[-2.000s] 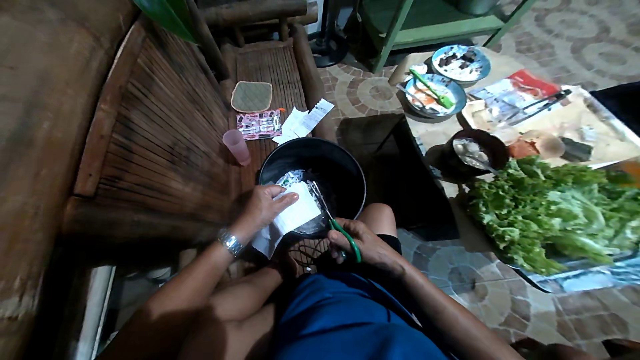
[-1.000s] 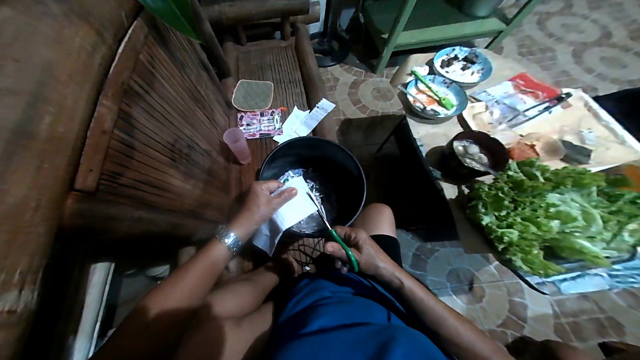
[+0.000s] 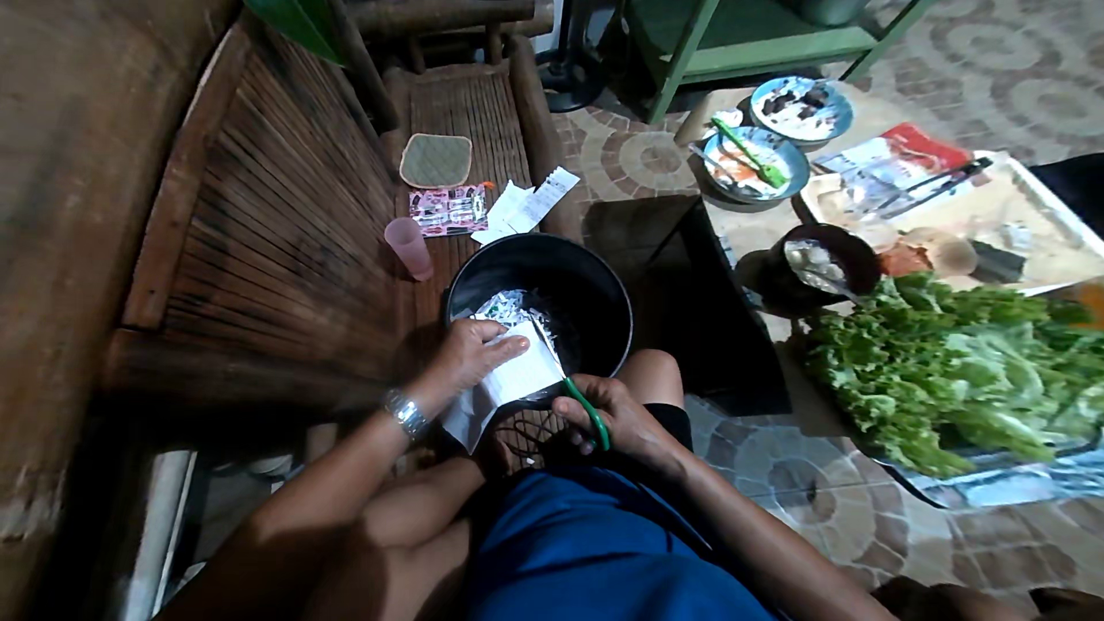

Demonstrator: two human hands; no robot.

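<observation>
My left hand [image 3: 470,355] pinches a folded sheet of white paper [image 3: 528,373] over the near rim of a round black tub [image 3: 623,293]. The lower part of the paper hangs down outside the tub. Green-handled scissors [image 3: 589,412] are in my right hand [image 3: 608,416], their blades pointing up and away along the paper's right edge. Cut paper scraps [image 3: 507,306] lie inside the tub, beyond my left fingers. Whether the blades are touching the paper is hard to tell.
Left of the tub, the wooden bench holds a pink cup [image 3: 409,248], a patterned packet [image 3: 448,210] and loose papers [image 3: 526,205]. At right are blue bowls [image 3: 802,108], a dark pot [image 3: 826,263], a tray [image 3: 1048,203] and leafy lettuce [image 3: 957,371].
The green scissors and my right hand have shifted slightly against the paper. My left hand keeps hold of the paper over the tub.
</observation>
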